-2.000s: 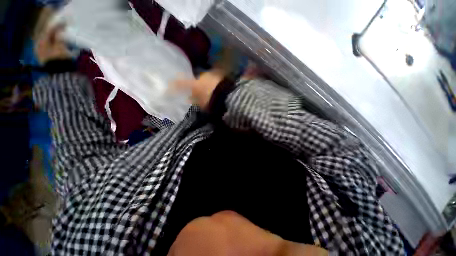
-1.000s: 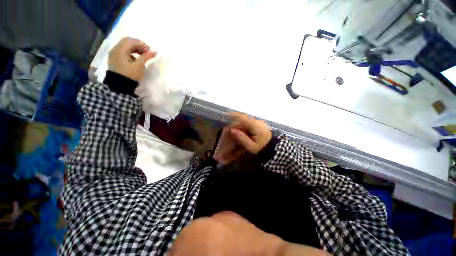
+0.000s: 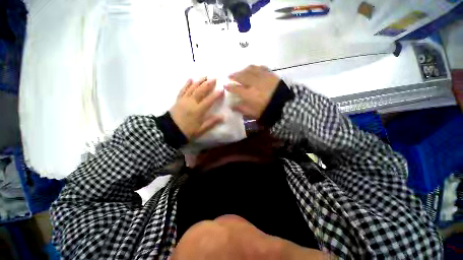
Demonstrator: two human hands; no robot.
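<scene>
A white fabric piece (image 3: 227, 122) lies at the near edge of the machine table, hanging slightly over it. My left hand (image 3: 198, 108) and my right hand (image 3: 254, 91) rest on it from both sides, fingers pointing at each other. Whether the fingers pinch the cloth is blurred. The presser foot and needle area (image 3: 217, 16) is at the top, beyond my hands. The large layered stack of white pieces (image 3: 61, 91) lies on the left of the table.
Thread snips (image 3: 303, 10) lie right of the needle. A blue knob (image 3: 244, 23) is beside the foot. The ruler strip (image 3: 388, 99) runs along the near edge at right. Blue crates (image 3: 441, 147) are below. White cloth (image 3: 152, 190) shows at my lap.
The view has turned and moved toward the machine. My left hand has come from the far left to the middle with white cloth. My right hand has moved up from the table edge onto the cloth.
</scene>
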